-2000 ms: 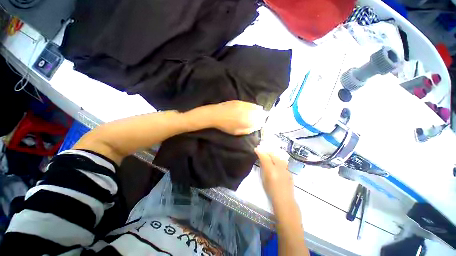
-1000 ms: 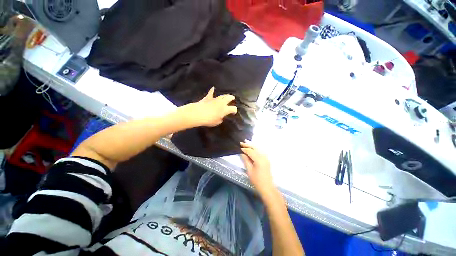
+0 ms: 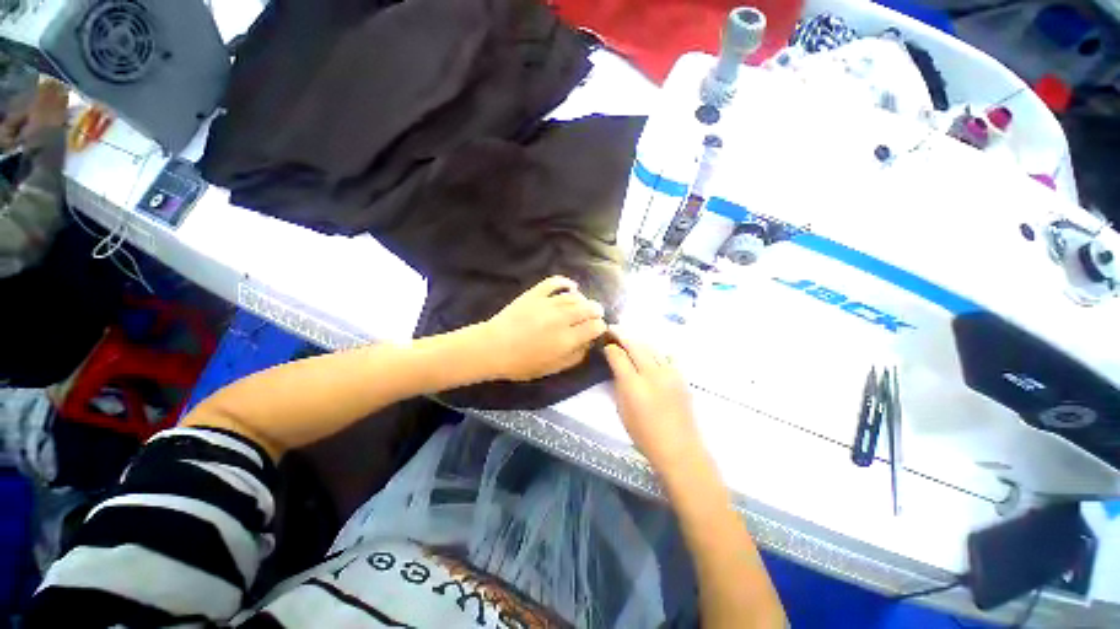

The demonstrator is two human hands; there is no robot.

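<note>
A dark brown garment piece (image 3: pixel 522 203) lies on the white table at the left of the sewing machine (image 3: pixel 798 264), its right edge by the lit needle area (image 3: pixel 645 261). My left hand (image 3: pixel 549 329) lies on the cloth with fingers curled, pinching its edge just in front of the needle. My right hand (image 3: pixel 649 387) is beside it, fingertips on the same edge near my left fingertips. The edge between the fingers is partly hidden by them.
A larger brown cloth pile (image 3: pixel 369 98) lies beyond my hands, with red cloth (image 3: pixel 676 31) behind. Thread snips (image 3: pixel 868 418) and tweezers (image 3: pixel 894 440) lie right. A control box (image 3: pixel 171 193) is at the left, a dark box (image 3: pixel 1026 550) at the lower right.
My left hand has moved right and down from the spread cloth to the edge, its fingers now curled. My right hand has come up against it. The camera view has shifted slightly.
</note>
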